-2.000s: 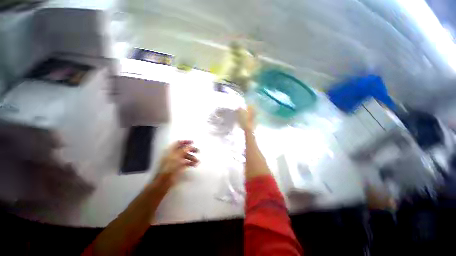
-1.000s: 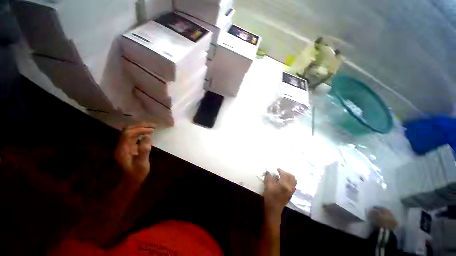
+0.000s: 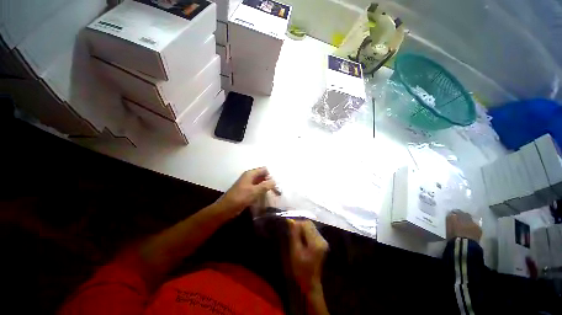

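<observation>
My left hand [image 3: 251, 187] is at the front edge of the white tabletop, fingers pinched on a thin clear plastic bag [image 3: 285, 215]. My right hand [image 3: 308, 245] is below and right of it, just off the table edge, fingers closed at the bag's other side. The bag shows mainly as a shiny line between the hands; its full outline is hard to see. Flat clear film [image 3: 351, 212] lies on the table beside them. A bagged box [image 3: 342, 79] with a dark picture panel and glossy wrinkled film lies near the basket.
Carton stacks [image 3: 154, 49] stand at left beside a black smartphone [image 3: 234, 117]. A green mesh basket [image 3: 453, 92] holds white pieces. At right, another person's hand [image 3: 462, 226] touches a white box [image 3: 414, 200], near box rows [image 3: 524, 175] and a blue heap [image 3: 530, 120].
The view has steadied and shifted. My hands, apart a second ago, have come together at the table edge, with clear film now between them.
</observation>
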